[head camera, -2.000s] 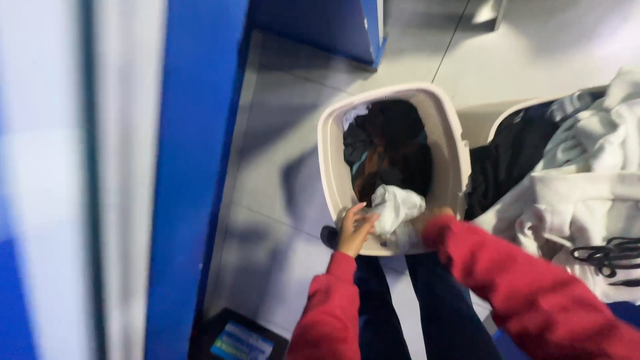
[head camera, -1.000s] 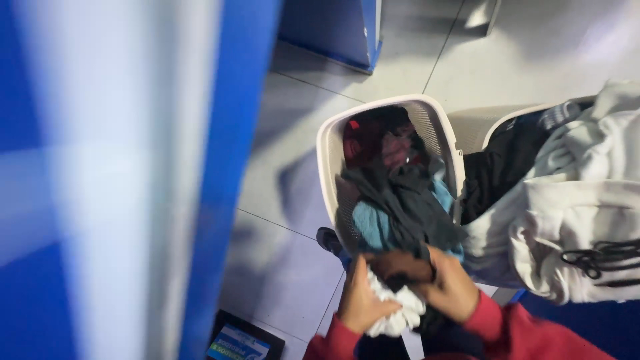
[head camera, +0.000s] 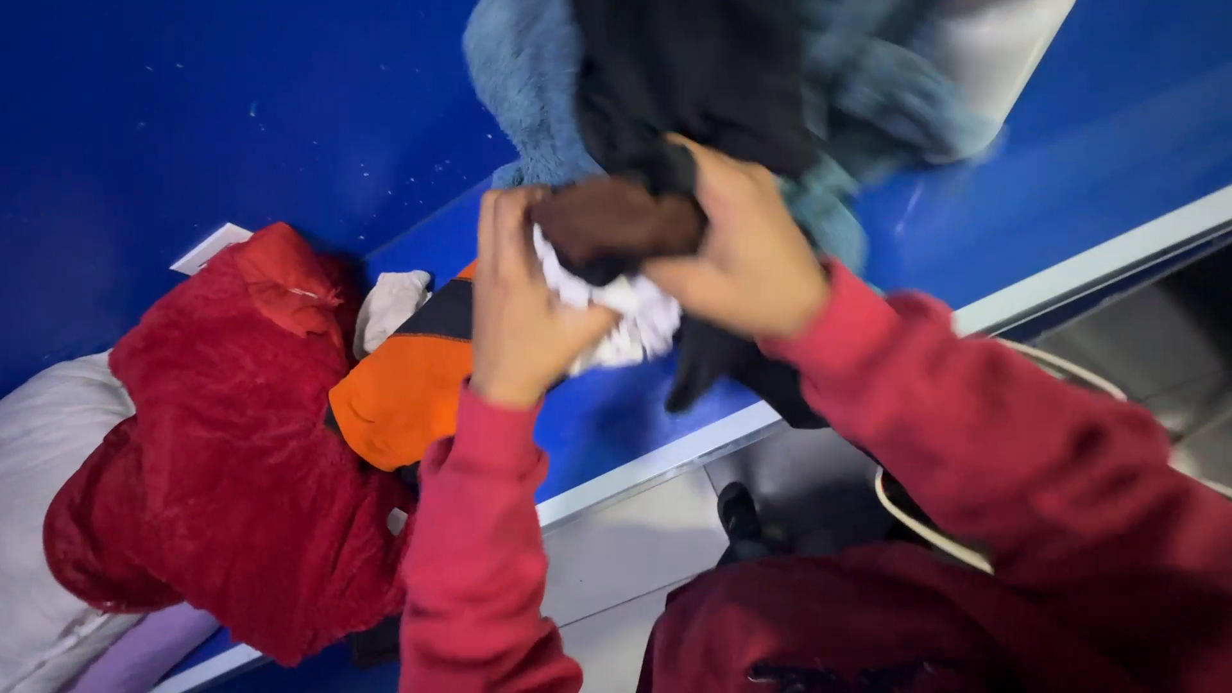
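Over a blue shelf, my left hand (head camera: 525, 298) grips a white cloth (head camera: 635, 322), bunched up at its fingers. My right hand (head camera: 746, 241) holds a brown and black cloth (head camera: 616, 221) that lies against the white one. Just beyond the hands are a black garment (head camera: 693, 77) and a fluffy blue-grey fabric (head camera: 534, 87), both blurred. Left of my left hand lie an orange and dark cloth (head camera: 399, 395), a small white cloth (head camera: 390, 308) and a fluffy red garment (head camera: 250, 433).
White fabric (head camera: 48, 462) and a lilac cloth (head camera: 144, 654) lie at the far left. A pale edge strip (head camera: 654, 462) borders the blue shelf. Below are floor tiles (head camera: 616, 539) and a basket's rim (head camera: 934, 534). A white container (head camera: 1001, 58) stands at the upper right.
The view has swung from the laundry basket on the floor to the blue shelf. Both hands have come up from the basket, with the white and brown cloths between them.
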